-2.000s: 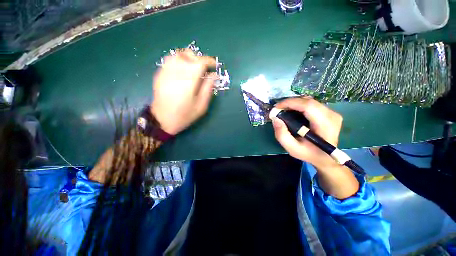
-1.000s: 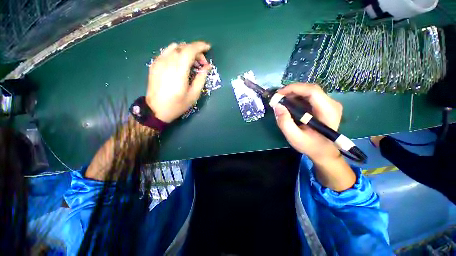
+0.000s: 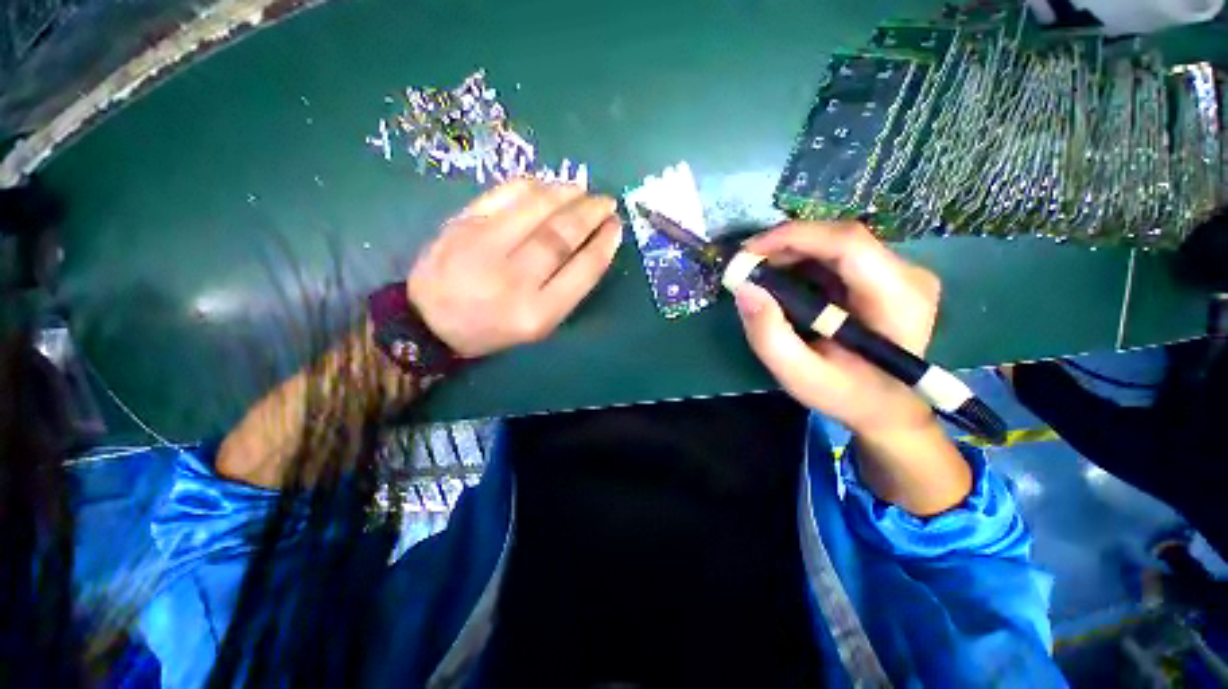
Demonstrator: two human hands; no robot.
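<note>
A small circuit board with bright glare lies flat on the dark-green bench. My right hand holds the black soldering iron with pale bands like a pen, its tip over the board's upper left part. My left hand is just left of the board, palm down, its fingertips near the board's upper left edge. Whether its fingers hold a part cannot be told. A loose heap of small silvery components lies beyond my left hand.
A row of green-edged boards leans like fanned cards at the right. A white round object is cut off at the top right. Rows of silvery rectangles show below the bench edge. Dark hair-like strands hang at the left.
My left hand has moved from the component heap towards the board, uncovering the heap. My right hand still holds the iron over the board.
</note>
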